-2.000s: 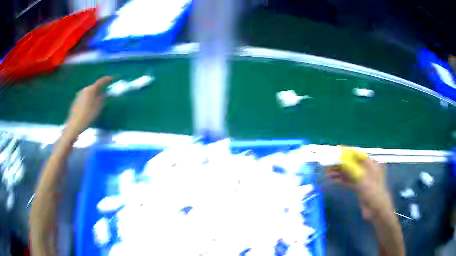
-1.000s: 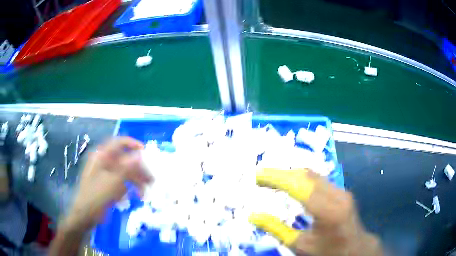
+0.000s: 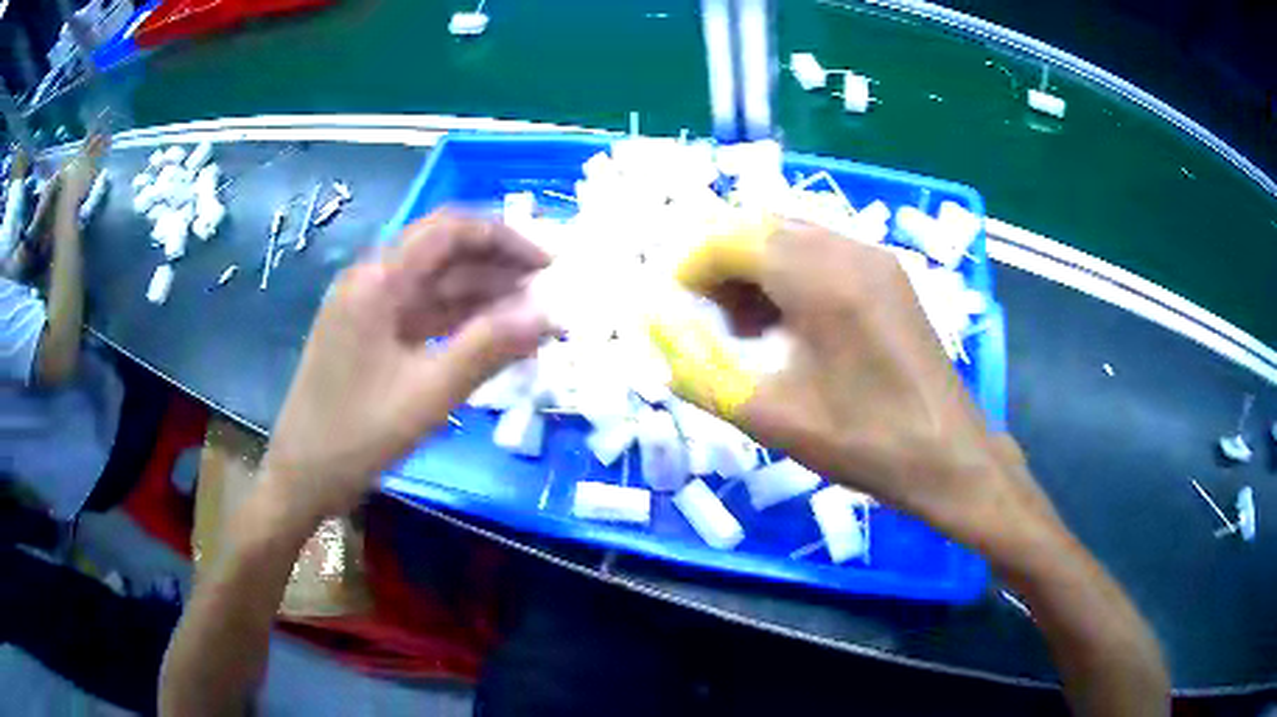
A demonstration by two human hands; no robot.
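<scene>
A blue tray (image 3: 462, 493) lies on the dark bench, heaped with white parts (image 3: 612, 504), several with thin stems. My left hand (image 3: 434, 301) is above the tray's left side, fingers curled; glare hides whether it holds a part. My right hand (image 3: 826, 336), with yellow finger cots on thumb and finger, is over the middle of the heap, its fingertips near bright white parts. Overexposure hides whether a part is between them.
A green belt (image 3: 588, 70) with a few white parts runs behind a pale rail (image 3: 308, 132) and a metal post (image 3: 740, 70). White parts (image 3: 179, 196) and thin pins (image 3: 301, 224) lie on the bench at left, more parts (image 3: 1244, 511) at right. Another person's arm (image 3: 63, 280) shows far left.
The view has tilted down and shifted left. Both hands have come from over the belt and rail to above the tray, and are now closer together than one second ago.
</scene>
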